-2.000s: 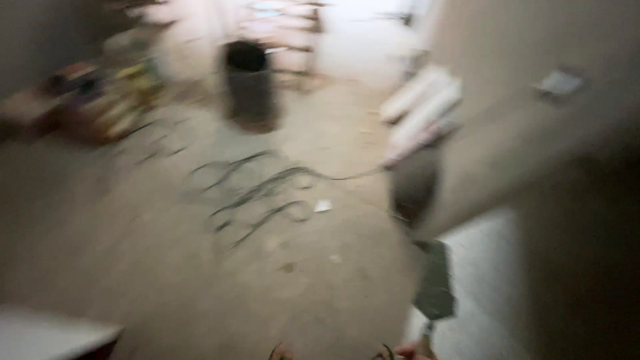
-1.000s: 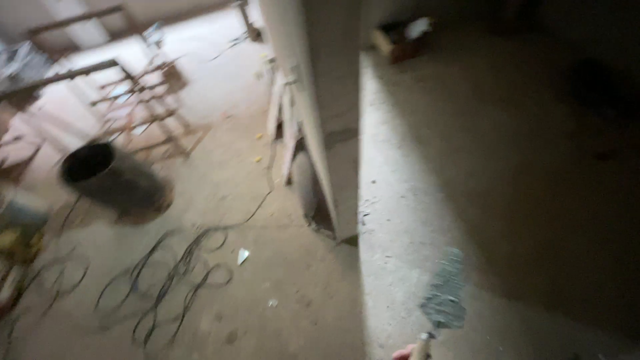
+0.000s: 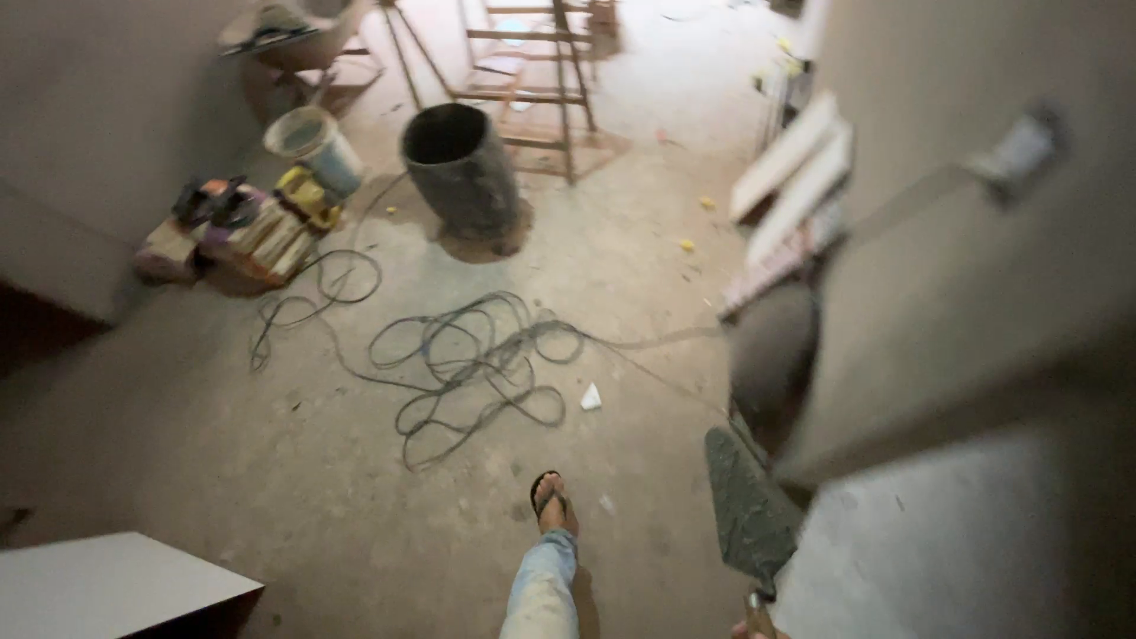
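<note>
At the bottom edge, right of centre, my right hand (image 3: pixel 754 631) is closed round the handle of a pointed masonry trowel (image 3: pixel 748 506). Only a few fingers show. The trowel's blade points up and away, and grey mortar seems to coat it. It is seen in front of the floor, close to the wall's end. My left hand is not in view. A leg in light jeans with a sandalled foot (image 3: pixel 550 501) is on the concrete floor, left of the trowel.
Tangled black cable (image 3: pixel 479 355) lies ahead on the floor. Beyond stand a dark cylindrical container (image 3: pixel 470 186), a bucket (image 3: pixel 333 160), bags (image 3: pixel 257 240) and a metal frame (image 3: pixel 568 98). White boards (image 3: pixel 790 195) lean on the right wall (image 3: pixel 941 248). A white panel (image 3: pixel 115 581) is lower left.
The view has swung left since one second ago, and the wall's end now stands further right. A foot and leg have come into view. The trowel stays in my right hand.
</note>
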